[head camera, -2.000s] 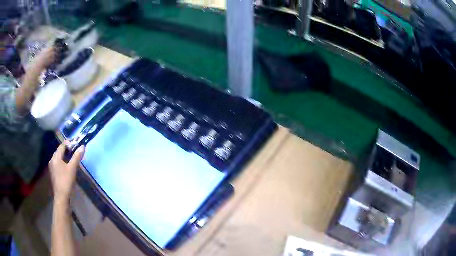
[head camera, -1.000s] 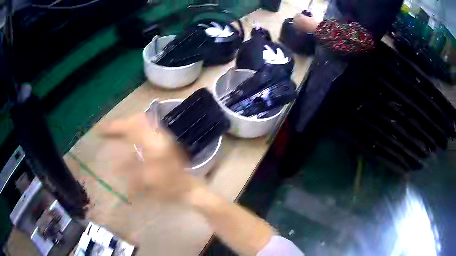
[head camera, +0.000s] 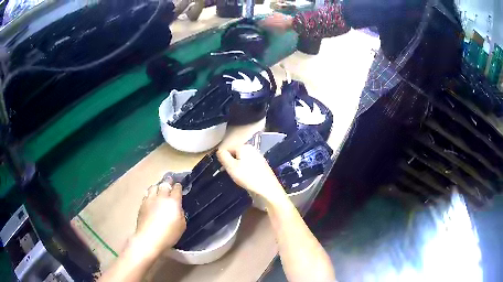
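Long black housings (head camera: 214, 205) lie across the nearest white bowl (head camera: 212, 250). My left hand (head camera: 160, 212) is at the left side of this bowl, its fingers curled at the rim and the housings' left end; what it holds cannot be told. My right hand (head camera: 242, 168) has its fingertips closed on the far end of a black housing, over the bowl's far side. More black housings (head camera: 303, 160) lie across a second white bowl behind my right hand.
Another white bowl (head camera: 193, 137) with black parts stands behind. Round black parts with white fan marks (head camera: 246, 83) stand beyond. The dark hanging screwdriver (head camera: 49, 204) and metal feeder (head camera: 33, 256) are at left. A person's sleeve (head camera: 320, 23) is at the far end.
The view has shifted and the nearest bowl sits lower in it. My left hand has come in at the bowl. My right hand has moved from a blurred open reach onto the housings.
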